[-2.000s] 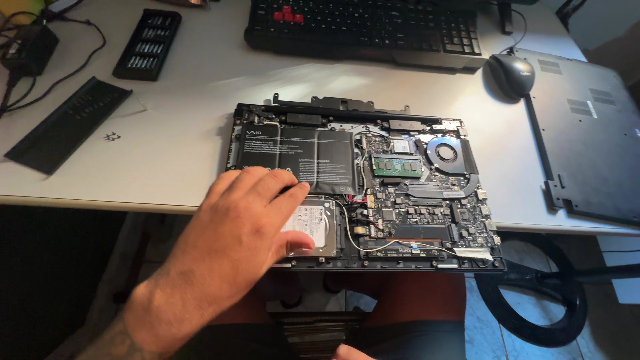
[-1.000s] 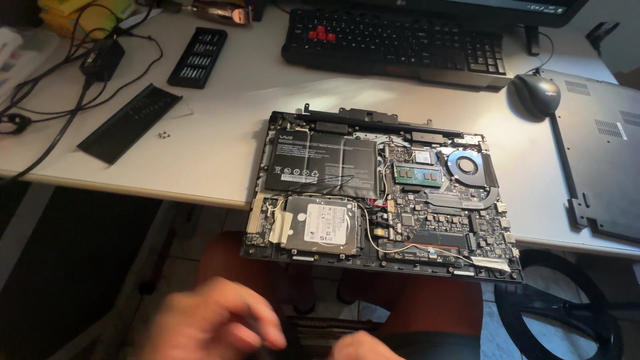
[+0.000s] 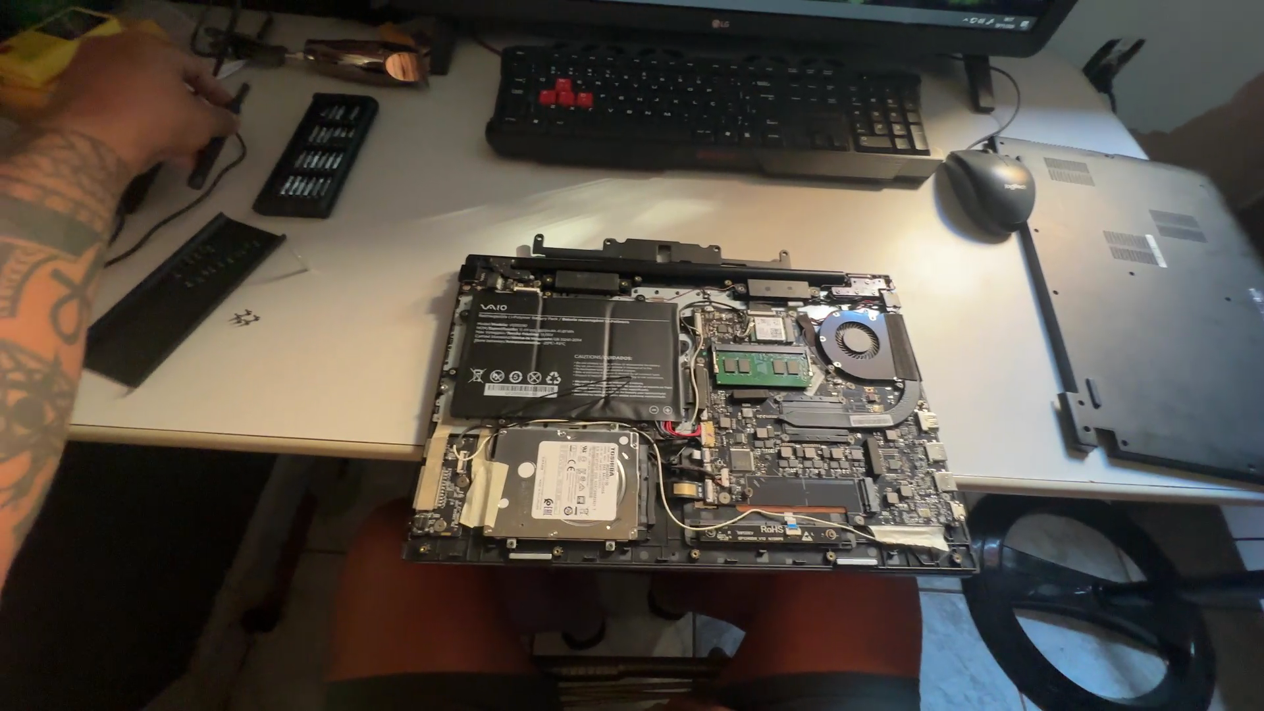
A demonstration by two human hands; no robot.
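My left hand reaches to the back left of the desk, its fingers at a slim dark object among black cables. Whether they grip it cannot be told. My right hand is out of view. An opened laptop base lies over the desk's front edge above my thighs. It shows a black battery pack, a hard drive with tape at its left side, a green memory module, a cooling fan and a circuit board.
A bit case, a dark flat panel and small screws lie on the left. A keyboard and monitor are behind. On the right are a mouse and a laptop bottom cover.
My left hand has moved from over the laptop, then from in front of it, to the back left of the desk. My right hand has left the view.
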